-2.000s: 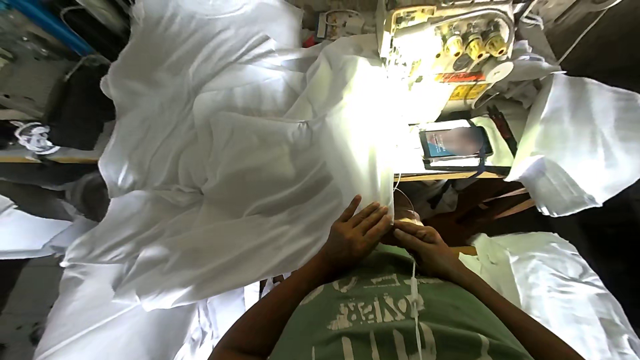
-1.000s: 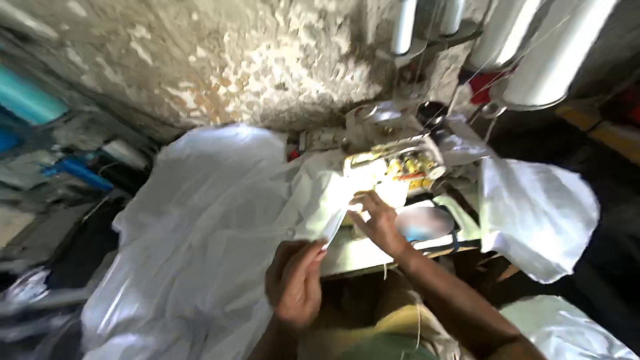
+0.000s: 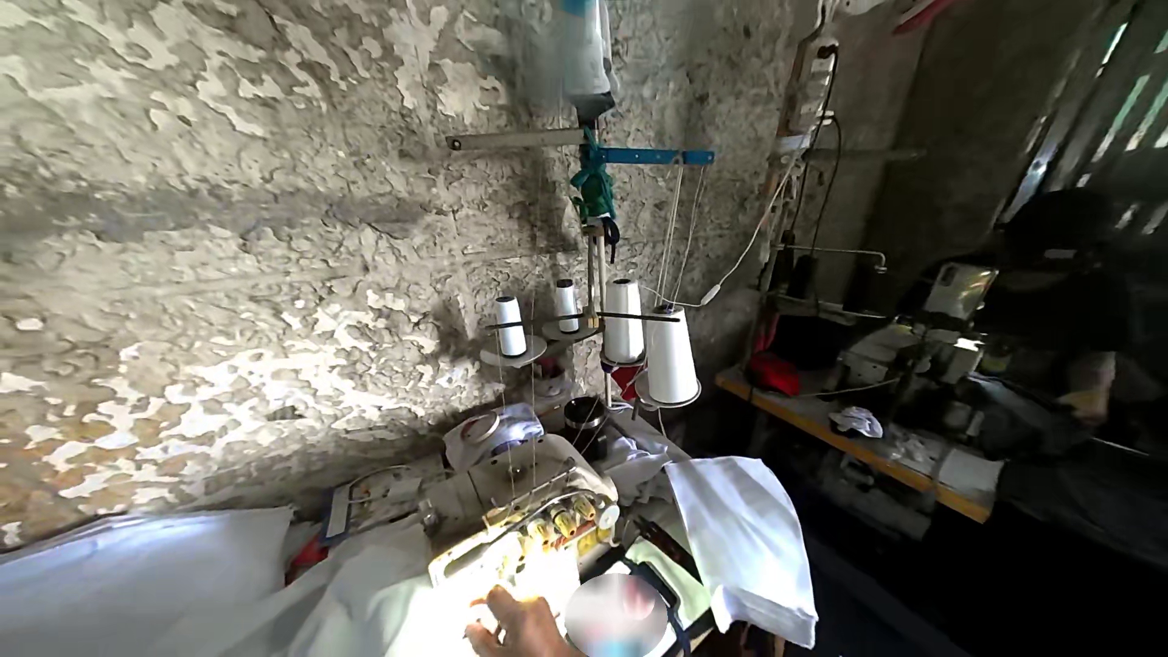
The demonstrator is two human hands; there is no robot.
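Note:
My right hand (image 3: 518, 624) is at the bottom centre, fingers bent, in the bright lamplight just below the front of an overlock sewing machine (image 3: 525, 511). Glare hides whether its fingers hold anything. My left hand is out of the frame. White fabric (image 3: 356, 584) spreads from the machine to the left, and more white cloth (image 3: 137, 570) lies at the far left. Right of my hand is a phone, its screen blurred (image 3: 616, 613). White thread cones (image 3: 671, 356) stand on the thread stand behind the machine, with threads running up to a blue bar (image 3: 657, 157).
A folded white cloth (image 3: 748, 547) hangs over the table's right edge. A rough, peeling wall (image 3: 274, 228) rises behind. At the right, a person (image 3: 1049, 301) in dark clothes sits at another sewing machine (image 3: 876, 351) on a wood-edged table (image 3: 858, 447).
The view has swung up toward the wall and thread stand. My left hand, seen beside the white fabric a second ago, is out of frame. My right hand remains near the machine's front.

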